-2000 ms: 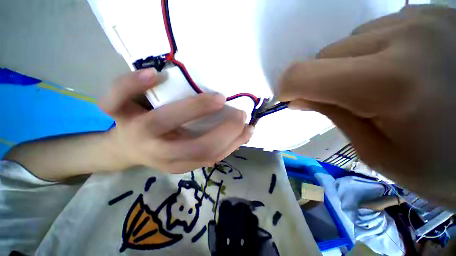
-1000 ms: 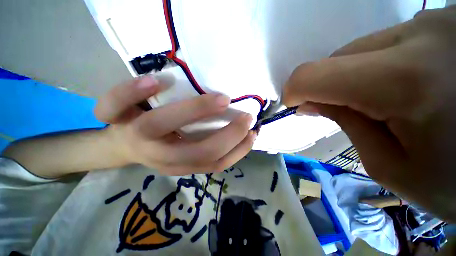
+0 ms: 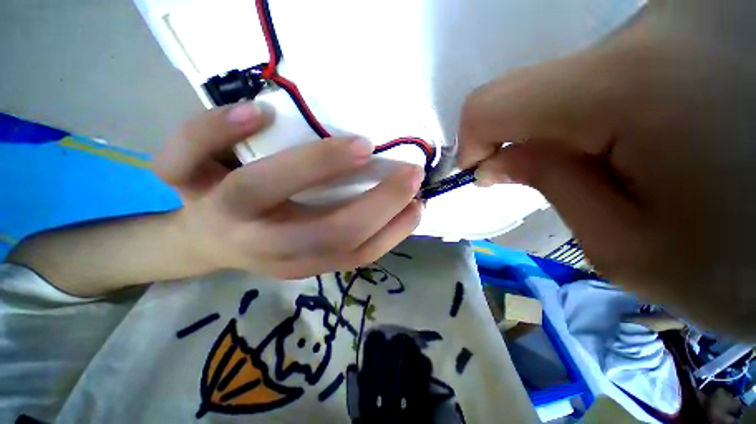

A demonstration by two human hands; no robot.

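Observation:
A large white housing lies in front of me. A red-and-black twin lead runs down it, passes under my left fingers and curves to the housing's near edge. A black connector sits at the housing's left edge. My left hand grips the near edge, with its fingertips at the lead's curve. My right hand pinches a slim black tool or sleeved lead end; I cannot tell which. Its left end meets the lead beside my left fingertips. The exact contact is blurred.
A grey bench lies at the left, with a blue floor and yellow line below it. At the lower right are a blue bin holding a tan block, a black mesh strip and another person's pale sleeve.
The housing, lead and connector have shifted slightly up and left in view. The black piece in my right hand has tilted a little. Both hands keep their holds.

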